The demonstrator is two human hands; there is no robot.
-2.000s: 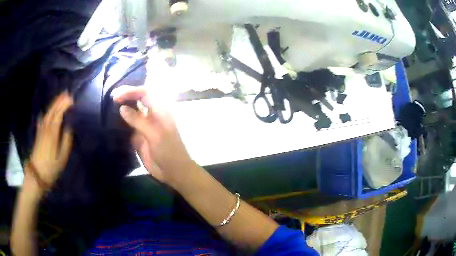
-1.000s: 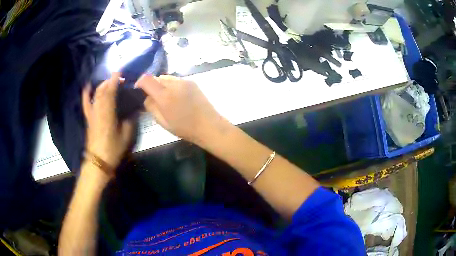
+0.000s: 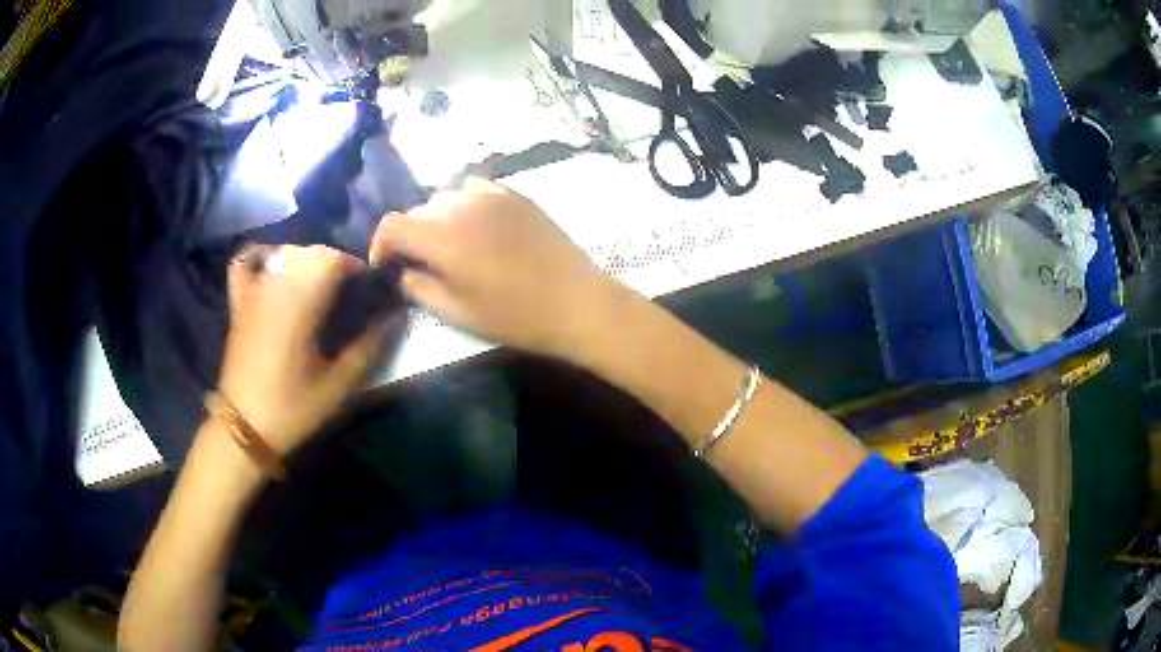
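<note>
The dark navy garment (image 3: 140,242) fills the left side and hangs over the table's front edge. My left hand (image 3: 290,334) grips its edge with curled fingers in front of the needle area. My right hand (image 3: 490,261) is just to the right, its fingers pinching the same cloth; the fingertips are partly hidden. A bright, pale lit patch (image 3: 287,159) lies on the cloth behind my left hand. The white sewing machine (image 3: 509,28) is at the top, its needle area (image 3: 357,83) behind my hands, under the lamp.
Black shears (image 3: 700,127) lie on the white table (image 3: 789,236), right of my right hand, with thin silvery snips (image 3: 567,89) to their left. Dark scraps (image 3: 802,115) lie right of the shears. A blue bin (image 3: 974,306) with pale contents is at the right end, a white cloth bundle (image 3: 980,535) below.
Over the two seconds, my left hand has moved right from lying flat on the garment to gripping it beside my right hand. Since one second ago, both hands have moved slightly lower.
</note>
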